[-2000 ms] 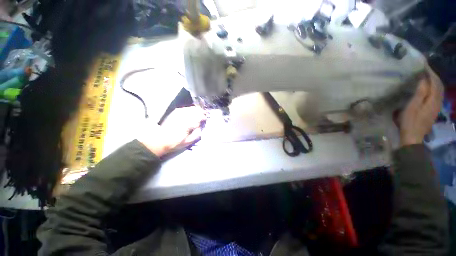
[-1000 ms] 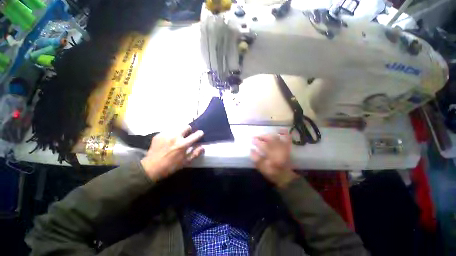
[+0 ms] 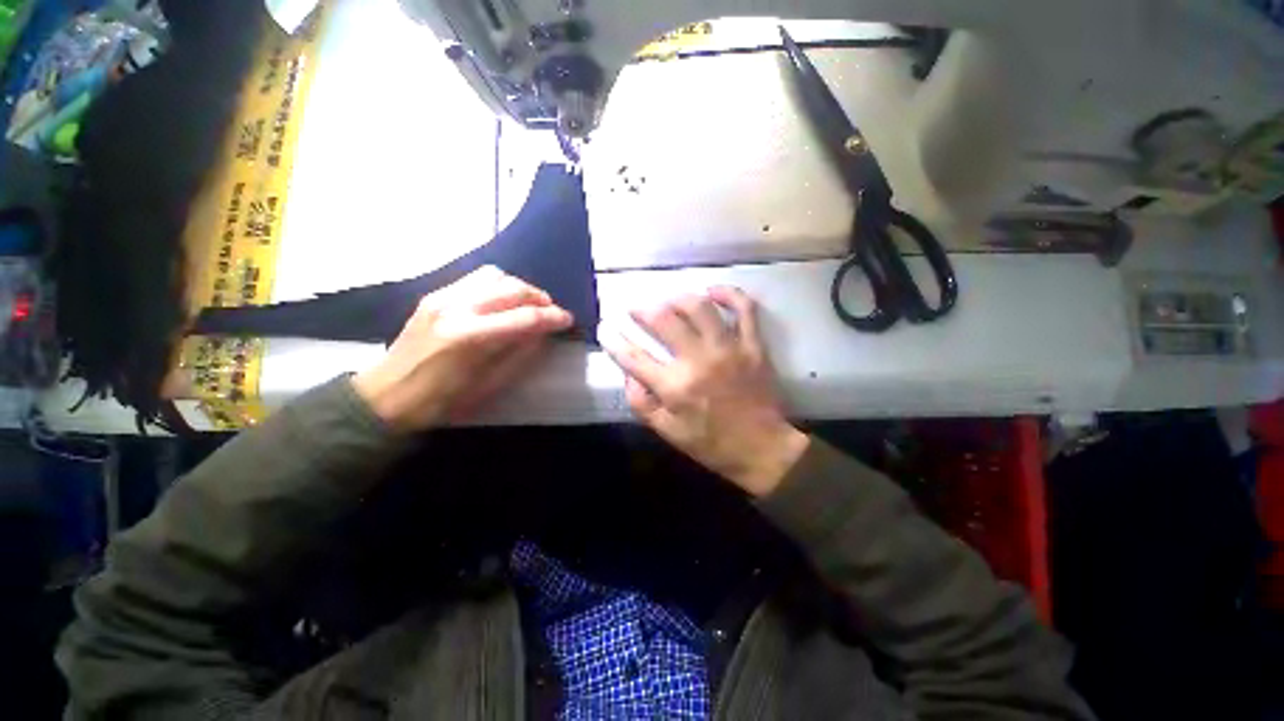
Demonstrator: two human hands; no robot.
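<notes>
A black fabric piece [image 3: 542,256] lies flat on the white machine table, its wide end by the needle and its narrow tail running left over the yellow tape. My left hand [image 3: 476,342] lies on its lower edge, fingertips near the lower right corner. My right hand [image 3: 700,369] is just right of that corner, fingers bent and slightly blurred; whether it touches the fabric is unclear. The presser foot and needle [image 3: 569,138] are at the fabric's upper end; whether the foot is down on it is unclear.
Black shears [image 3: 880,226] lie right of the needle, handles towards me. A shaggy pile of black strips [image 3: 134,211] covers the table's left end beside yellow printed tape [image 3: 242,211]. The machine head [image 3: 676,17] spans the top. A red frame [image 3: 1039,521] is below the table.
My right hand has come from the machine's right end to the fabric's lower right corner. The fabric's tail is now spread out leftward. The view has shifted closer to the table edge.
</notes>
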